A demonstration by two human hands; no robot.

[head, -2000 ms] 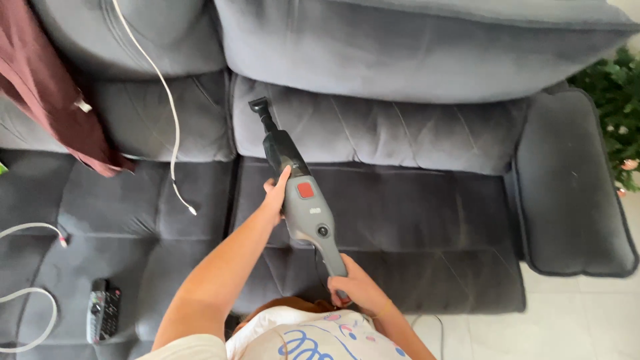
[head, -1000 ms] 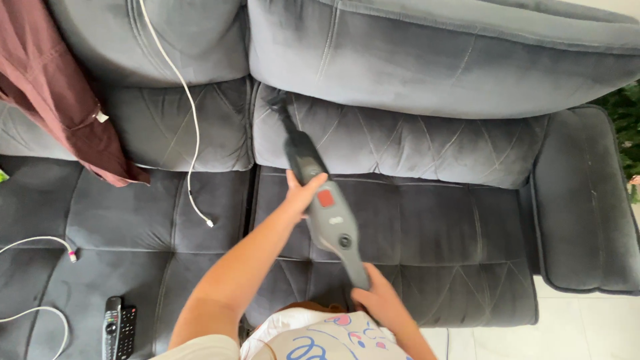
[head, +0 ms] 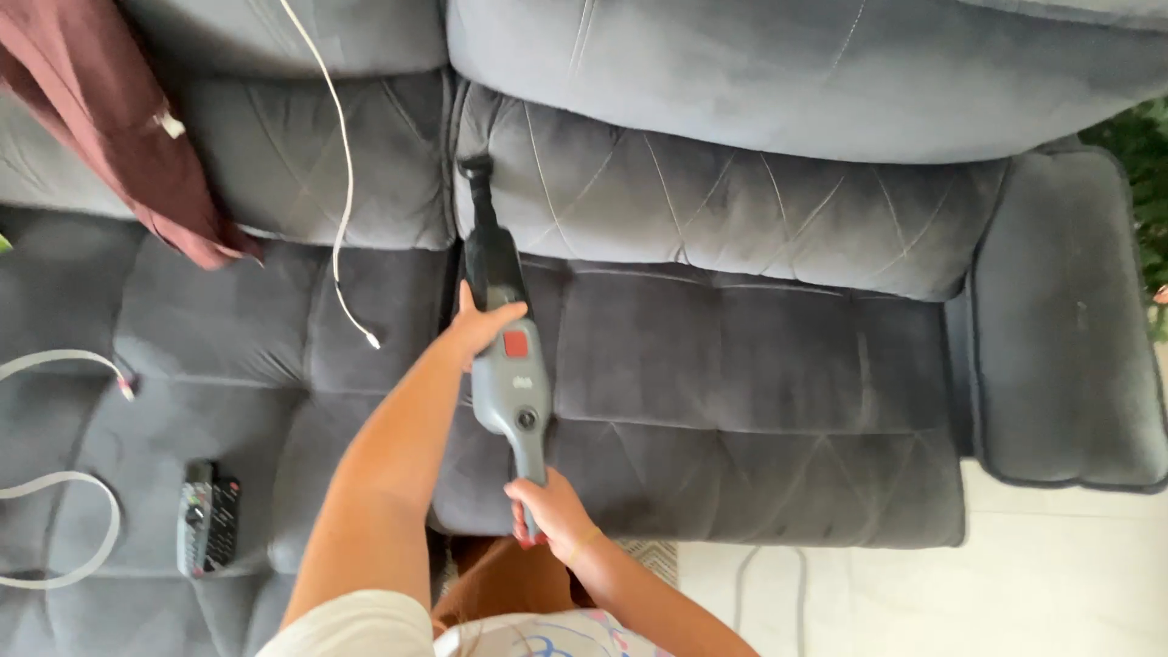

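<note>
A grey and black handheld vacuum cleaner (head: 509,392) with a red button lies lengthwise between both hands. My left hand (head: 484,324) grips its body near the black front section, thumb across the top. My right hand (head: 552,511) is closed around the rear handle. The black brush nozzle (head: 476,168) rests at the left end of the lower back cushion (head: 730,201) of a dark grey sofa, beside the seam between the two sofa sections. Its body extends over the seat (head: 748,365). The fingers under the vacuum are partly hidden.
Left of the vacuum, a white cable (head: 345,173) hangs onto the seat. A maroon garment (head: 109,137) drapes over the backrest. Remote controls (head: 208,520) and a pale looped cable (head: 114,520) lie on the left seat. The armrest (head: 1068,319) bounds the right, with a plant (head: 1141,173) behind.
The vacuum has turned more upright in view, its handle end swinging left with my right hand. Its nozzle remains near the left end of the back cushion. Both hands keep their hold.
</note>
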